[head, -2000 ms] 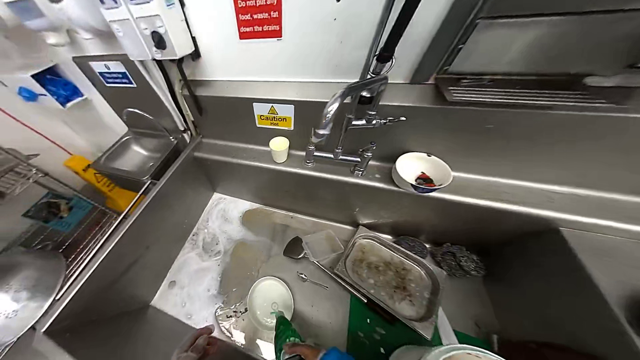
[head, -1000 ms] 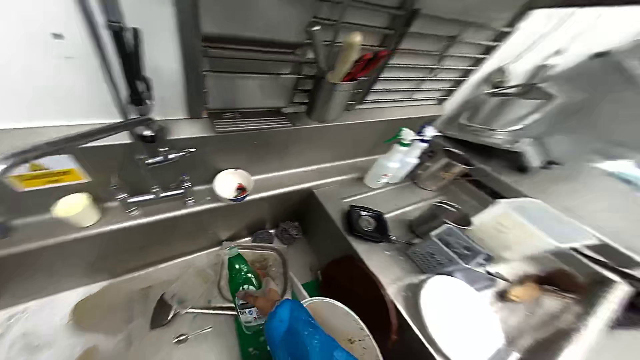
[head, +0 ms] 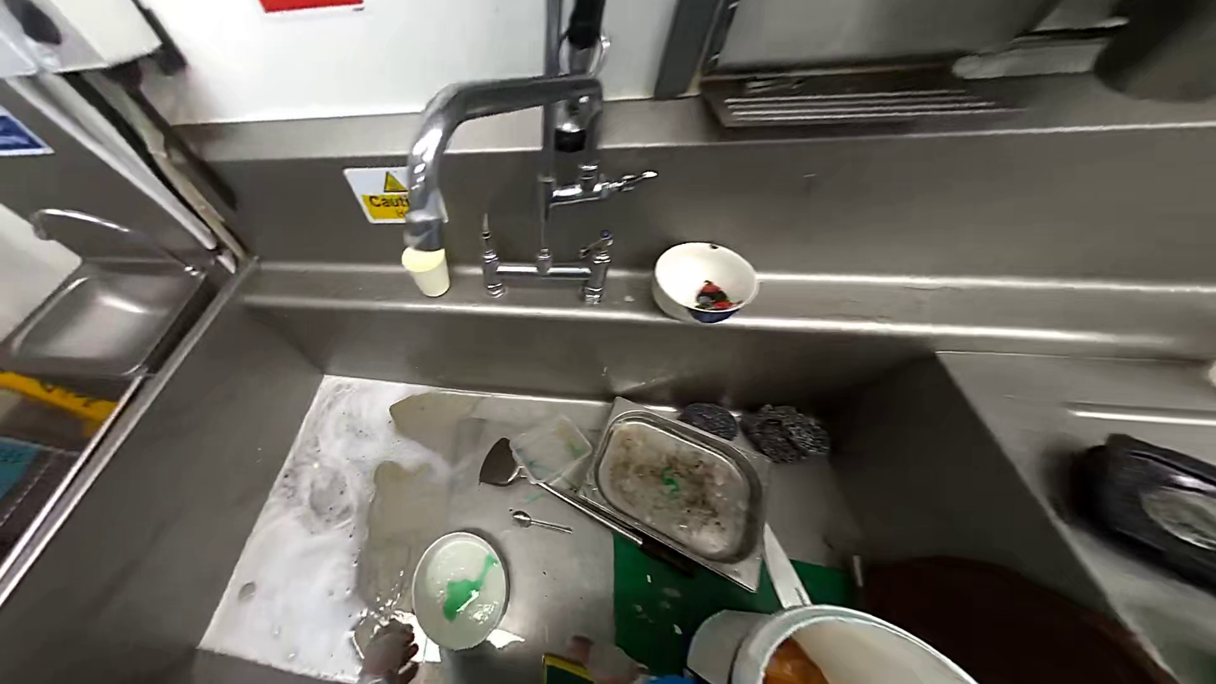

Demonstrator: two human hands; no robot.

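Note:
My left hand [head: 388,654] is at the bottom edge, just left of a white bowl [head: 461,591] with green liquid in it; something clear glistens by its fingers, and whether it holds anything cannot be told. Blurred and partly cut off, my right hand [head: 608,657] is at the lower edge with a yellow and dark sponge [head: 567,671] at its fingers. A teaspoon [head: 541,522] and a long-handled metal turner [head: 501,464] lie beyond the bowl. A clear plastic tub [head: 551,448] sits beside a soiled metal pan [head: 674,486] with green liquid on it.
A white bucket [head: 845,627] stands at the lower right, over a green board [head: 655,594]. Metal scourers [head: 784,432] lie behind the pan. On the back ledge are a mixer tap [head: 541,271], a pale cup [head: 427,273] and a bowl with scraps [head: 704,277]. Suds [head: 304,503] cover the sink's left side.
The green bottle that my right hand held over the pan is out of view; a sponge is now at that hand. Green liquid shows in the bowl and pan. The view has swung back left.

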